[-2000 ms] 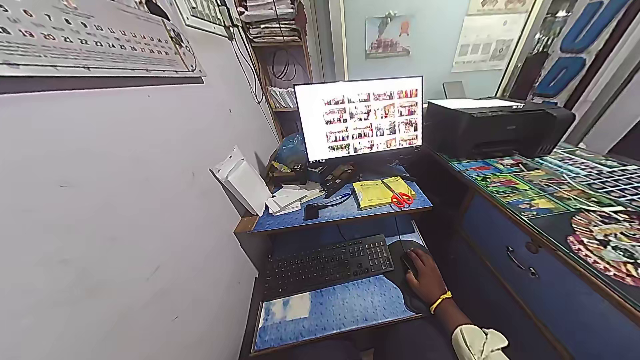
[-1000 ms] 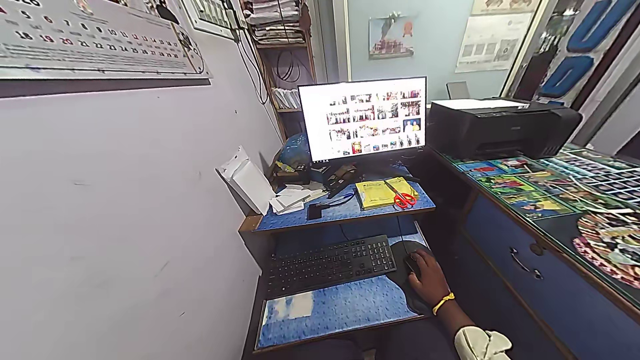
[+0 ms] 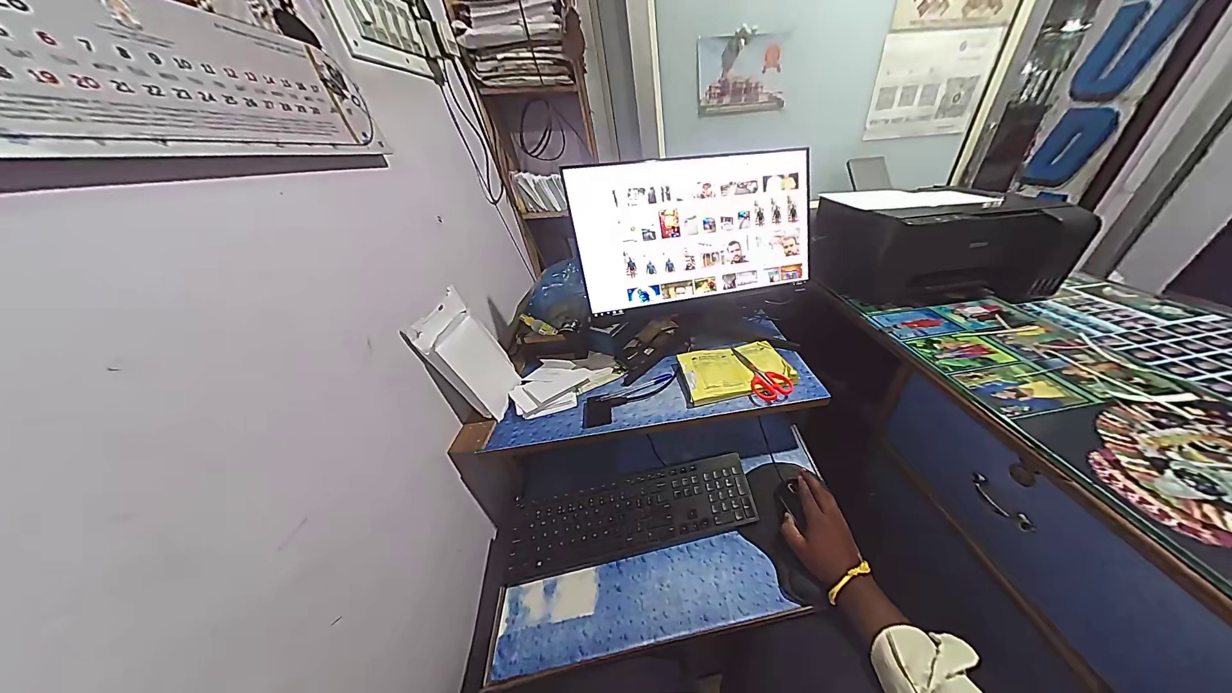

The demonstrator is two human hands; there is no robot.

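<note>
My right hand (image 3: 820, 531), with a yellow band at the wrist, rests over a black computer mouse (image 3: 791, 495) on a dark mouse pad (image 3: 770, 558). Left of it, a black keyboard (image 3: 635, 510) lies on the blue pull-out tray (image 3: 664, 597). A monitor (image 3: 688, 231) behind displays rows of small pictures. On the shelf below the monitor, red-handled scissors (image 3: 770, 383) lie on a yellow pad (image 3: 714, 377). My left hand is out of view.
White papers (image 3: 551, 387) and a white box (image 3: 467, 356) stand at the shelf's left end, by the wall (image 3: 241, 404). On the right, a black printer (image 3: 953, 245) sits on a counter covered with photos (image 3: 1020, 361). Bundled papers (image 3: 515, 43) fill a rack behind.
The pictures on the monitor differ from those in the earlier frames. My right hand has stayed on the mouse.
</note>
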